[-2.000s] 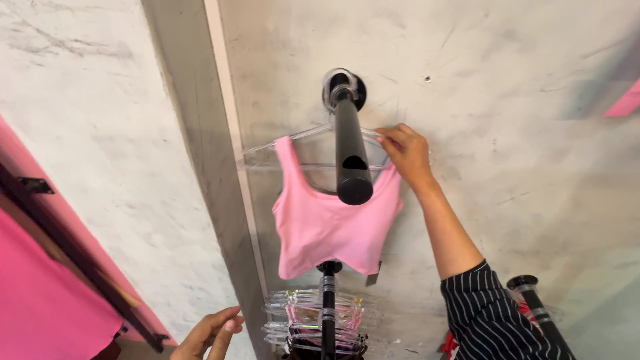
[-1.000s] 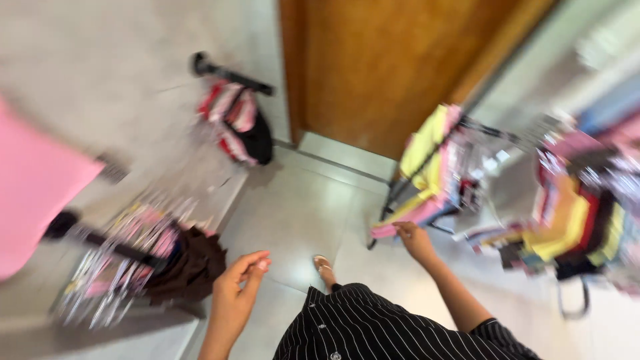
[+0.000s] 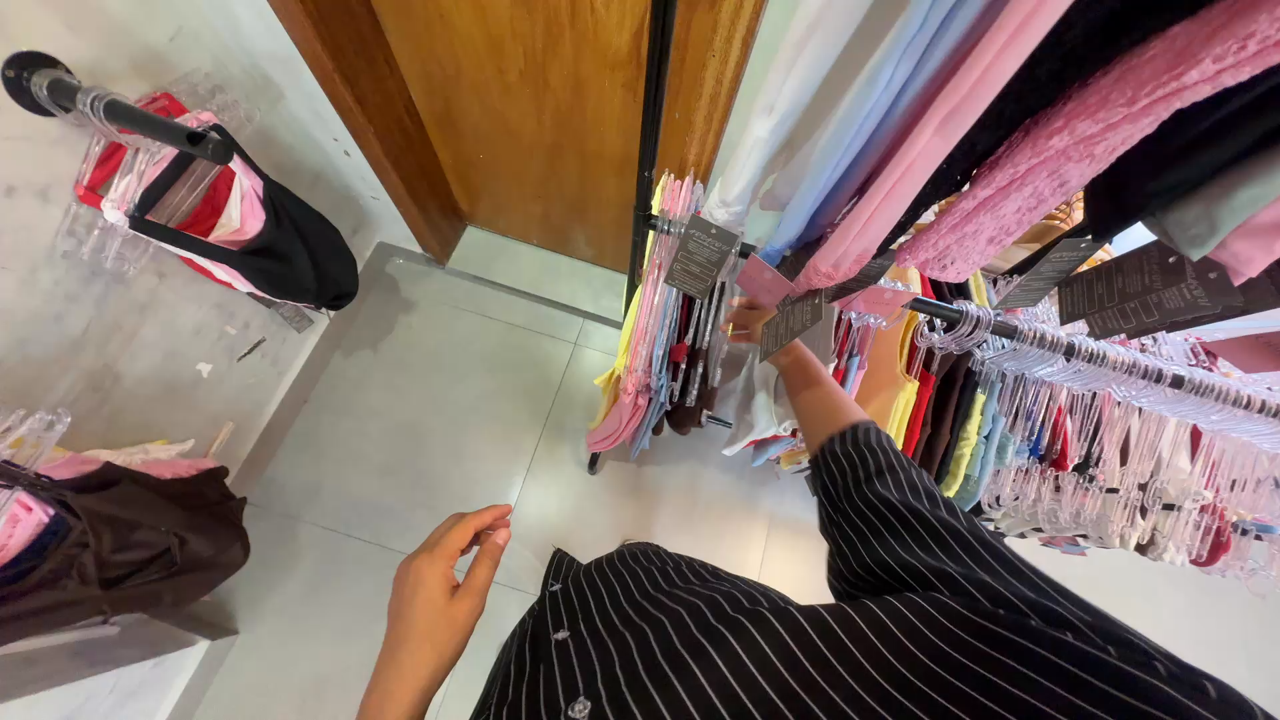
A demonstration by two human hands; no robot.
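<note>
My right hand (image 3: 750,320) reaches in among the garments of a clothes rack, beside a group of clear hangers with small tops (image 3: 650,330) in yellow, pink, blue and brown. Dark cardboard hang tags (image 3: 793,324) partly cover the hand and wrist, so whether its fingers grip anything cannot be made out. Over the floor, my left hand (image 3: 445,590) holds nothing visible, its thumb and index finger curved close to each other. White, light blue, pink and black garments (image 3: 890,150) hang above my right hand.
A black rail (image 3: 1100,355) with many clear hangers runs along the right. On the left wall, a black bar (image 3: 140,120) carries a black top (image 3: 300,250) and others; brown garments (image 3: 130,540) hang lower. A wooden door (image 3: 530,120) stands beyond the tiled floor (image 3: 440,400).
The view has swung from the wall with the pink top on its bar to the clothes rack. My right hand, earlier at that top's hanger, is now among the rack's garments.
</note>
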